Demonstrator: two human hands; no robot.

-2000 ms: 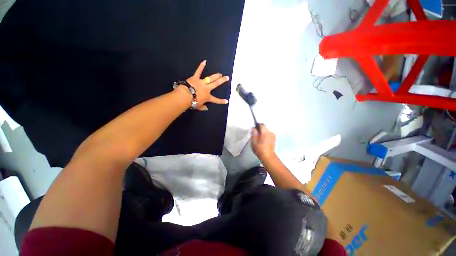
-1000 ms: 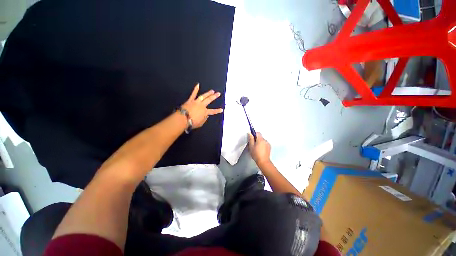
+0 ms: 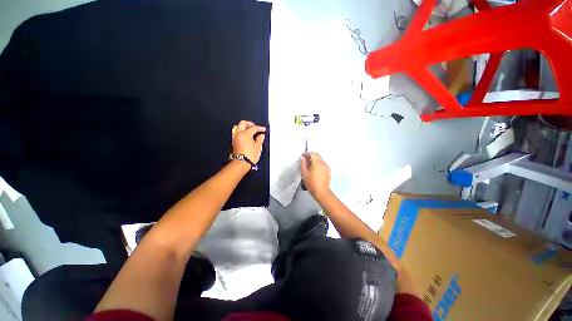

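Observation:
A large black cloth panel (image 3: 138,94) lies flat on white sheets (image 3: 313,69) on the floor, its straight right edge running up the middle of the view. My left hand (image 3: 248,143) is at that edge with its fingers curled in, pinching at the cloth edge; whatever is between the fingertips is too small to tell. My right hand (image 3: 316,173) grips the dark handle of a small hammer, right of the cloth. The hammer head (image 3: 307,118), yellowish on one side and dark on the other, is over the white sheet, apart from the cloth.
A red plastic stool (image 3: 476,47) is at the upper right, with loose threads and a small dark scrap (image 3: 397,117) on the floor beside it. A brown cardboard box (image 3: 483,263) is at the lower right. White metal legs (image 3: 514,169) stand behind it. My knees and dark shoes are below.
My left hand was spread flat on the cloth and is now curled at its edge. The hammer head has turned, showing its side. The cloth's right edge appears further left in view.

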